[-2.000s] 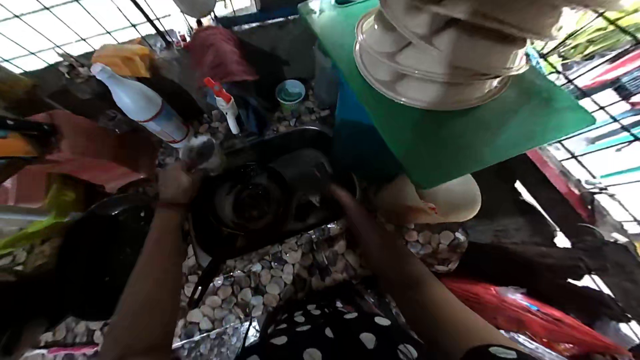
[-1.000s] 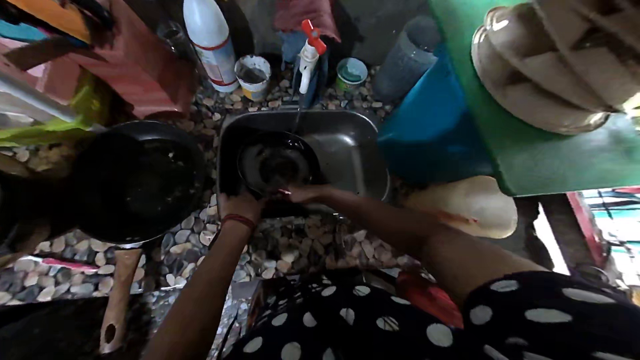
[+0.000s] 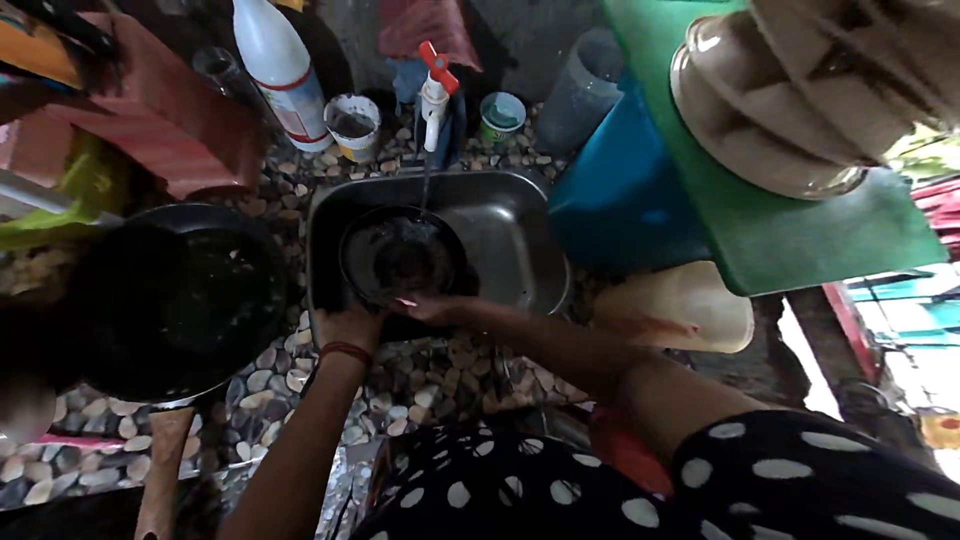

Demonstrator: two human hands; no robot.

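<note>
Water runs from a white faucet with a red handle [image 3: 433, 97] into a dark round pan [image 3: 401, 251] in the left half of a stainless steel sink [image 3: 502, 232]. At the pan's lower left edge is my left hand [image 3: 351, 326], a red band at its wrist; it appears to grip the rim or handle, though its fingers are partly hidden. My right hand [image 3: 424, 306] reaches to the pan's near edge, fingers at or just inside the rim; whether it holds something small is unclear.
A large dark frying pan [image 3: 217, 300] with a wooden handle sits left on the pebbled counter. Behind stand a white bottle [image 3: 281, 75] and small tubs [image 3: 352, 124]. A blue container [image 3: 630, 195] and a green board [image 3: 817, 240] bearing stacked dishes are right.
The view has swung and come closer to the sink since the first frame. My right hand has moved left, from the sink's right side to the round pan's near edge.
</note>
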